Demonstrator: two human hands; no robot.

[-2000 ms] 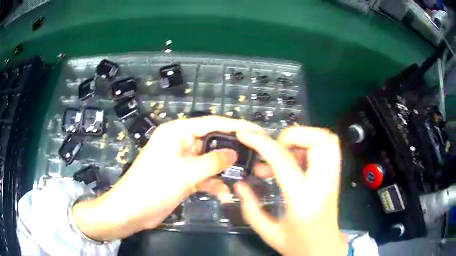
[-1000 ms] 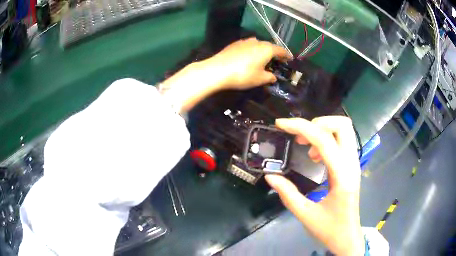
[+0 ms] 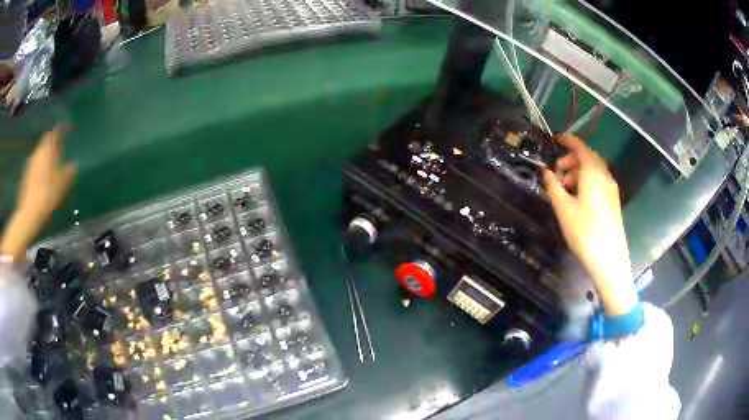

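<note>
My right hand [image 3: 590,201], with a blue wrist band, is at the rear right of the black bench fixture [image 3: 394,193]. Its bent fingertips are at a small dark part or nest [image 3: 526,152] on the fixture's top; whether they grip it cannot be told. My left hand [image 3: 45,184] is blurred at the far left edge, above the green bench, and I cannot make out anything in it. The clear tray [image 3: 308,308] lies at the lower left with black housings [image 3: 156,295], pale crumbs [image 3: 168,336] and small dark parts [image 3: 263,250] in its pockets.
The fixture front has a red button [image 3: 415,280], a silver knob [image 3: 361,230] and a small display [image 3: 476,299]. Tweezers [image 3: 359,316] lie between tray and fixture. Another tray [image 3: 271,33] is at the back. A clear guard [image 3: 624,49] and thin wires stand behind the fixture.
My left hand has moved from the fixture to the far left. My right hand has moved from in front of the fixture to its top; the black frame-like housing it held up is no longer distinct.
</note>
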